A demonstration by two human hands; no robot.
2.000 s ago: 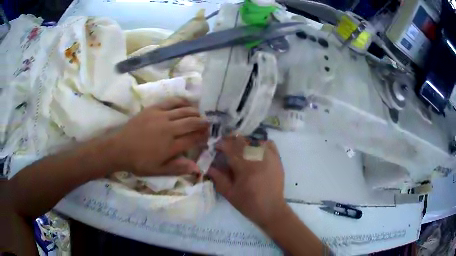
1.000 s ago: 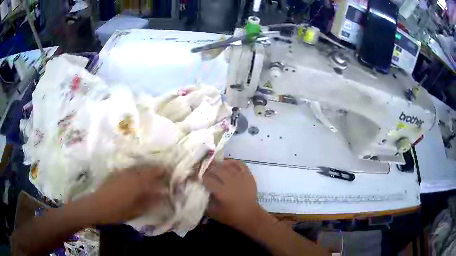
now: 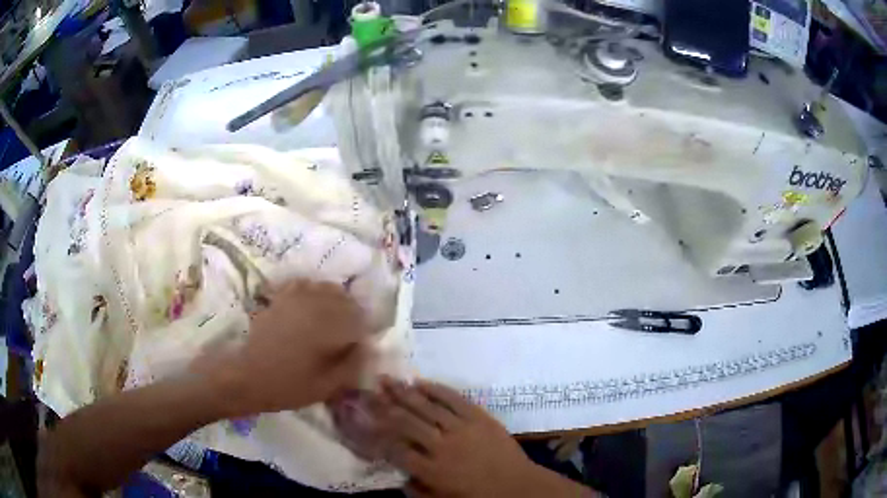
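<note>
The cream floral garment piece (image 3: 146, 282) lies spread and rumpled on the table left of the needle, its right edge running under the needle area of the sewing machine (image 3: 584, 126). My left hand (image 3: 301, 340) is blurred and lies on top of the cloth, fingers bent; whether it pinches cloth cannot be told. My right hand (image 3: 438, 433) is at the cloth's lower right edge near the table front, fingertips on the cloth; its thumb is unclear. The presser foot area (image 3: 404, 229) is partly hidden by cloth.
Black thread snips (image 3: 656, 321) lie on the table right of the needle. A printed ruler (image 3: 632, 379) runs along the front table edge. A grey bar (image 3: 301, 92) crosses above the table's left part. A dark phone-like object (image 3: 707, 37) stands on the machine head.
The view has shifted. The cloth, bunched a second ago, is spread flatter along the needle line. My left hand has moved up over the cloth, and my right hand is lower at its edge.
</note>
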